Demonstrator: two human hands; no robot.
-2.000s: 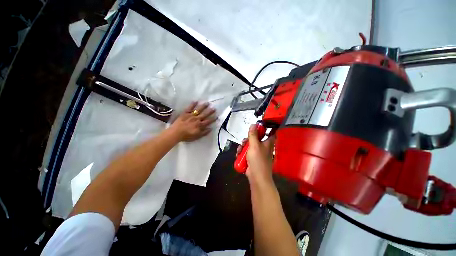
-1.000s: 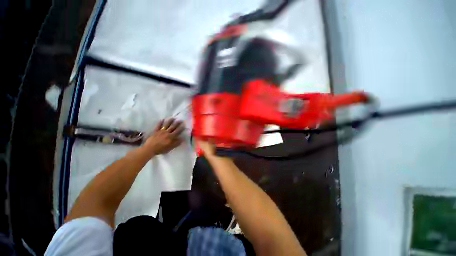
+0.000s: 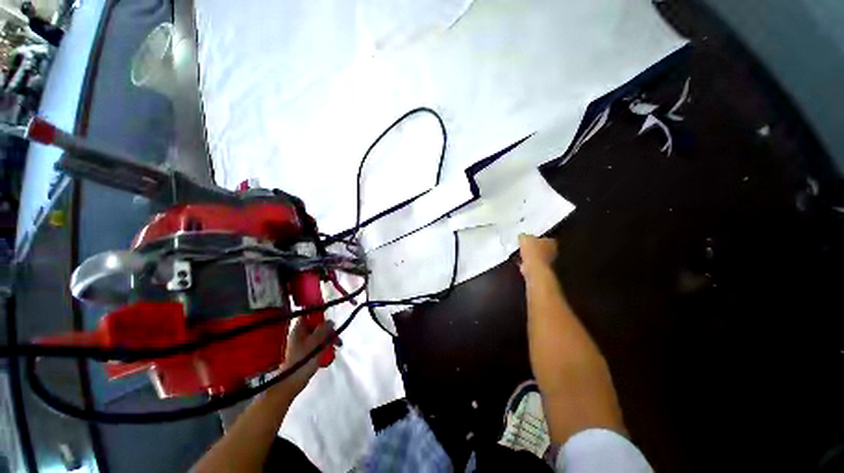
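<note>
The red and black cloth cutting machine (image 3: 217, 291) is at the left. My left hand (image 3: 310, 344) is closed around its red handle (image 3: 305, 294). White marker paper (image 3: 305, 102) covers the fabric lay. Dark cut gaps run from the machine across the lay. A cut piece with a white top (image 3: 504, 208) lies right of the machine. My right hand (image 3: 539, 251) is at this piece's near edge, fingers bent as if pinching it; the fingertips are small and partly hidden.
The black power cord (image 3: 442, 139) loops over the paper and crosses in front of the motor. Narrow offcuts (image 3: 659, 118) lie on the dark table (image 3: 676, 277) at the right. A shoe (image 3: 526, 420) shows at the bottom. A grey surface with a clear round object (image 3: 155, 55) is at the left.
The view has turned. The machine has gone from the right side to the left. My left hand has left the paper and holds the handle; my right hand has let go and is at the piece.
</note>
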